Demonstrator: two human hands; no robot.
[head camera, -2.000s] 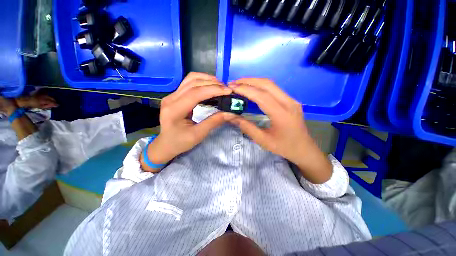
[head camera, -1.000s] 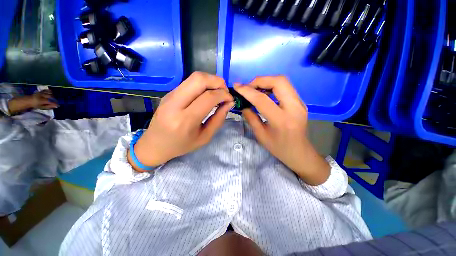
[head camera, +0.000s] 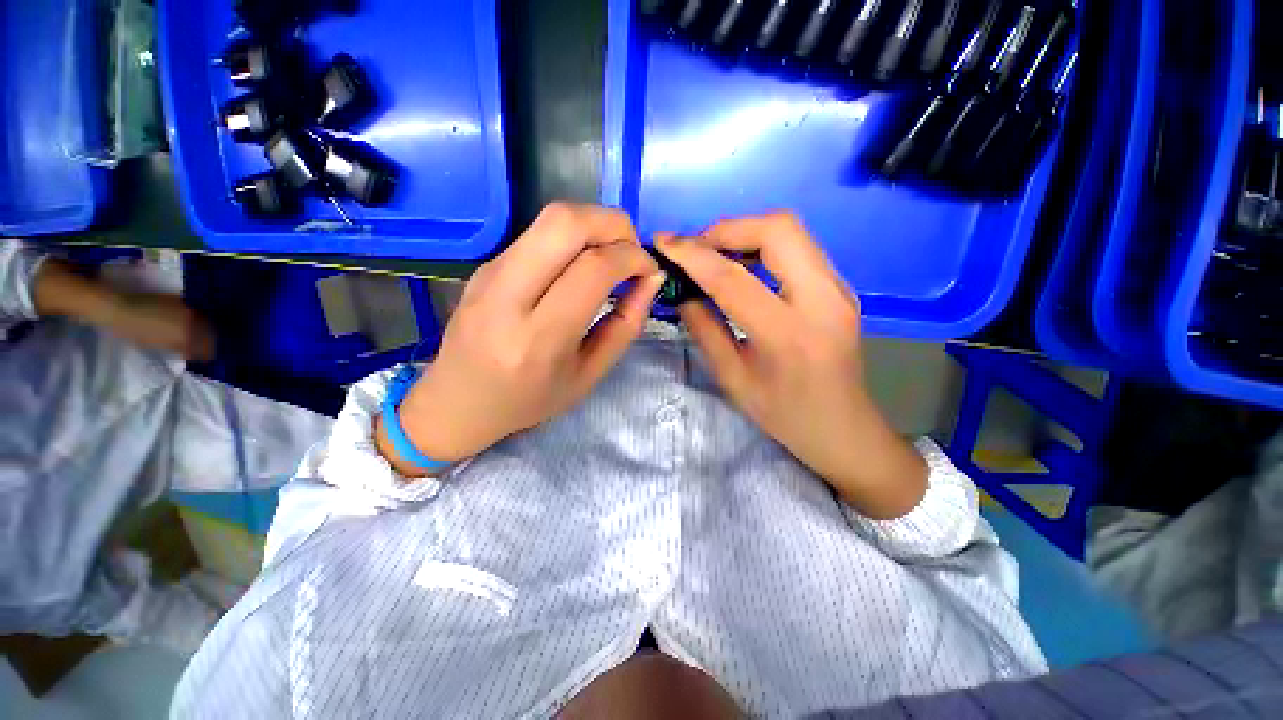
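Observation:
A small black housing (head camera: 680, 286) with a green patch at its left end is held above my lap, near the bench edge. My right hand (head camera: 791, 345) grips it between thumb and fingers. My left hand (head camera: 528, 338), with a blue band on the wrist, has its fingertips pinched together at the green end. The fingers hide most of the housing, and whether the left fingertips hold a separate small part cannot be seen.
The left blue tray (head camera: 422, 232) holds loose black units. The right blue tray (head camera: 922, 317) holds slanting rows of black units. Overlapping blue trays (head camera: 1210, 369) stand at far right. A clear box (head camera: 134, 85) is at far left. A neighbour's arm (head camera: 120, 310) shows at left.
The housing has turned from green face toward me to partly hidden. My left fingertips moved from the housing's sides to its green end. The neighbour's arm and the far-left tray have moved.

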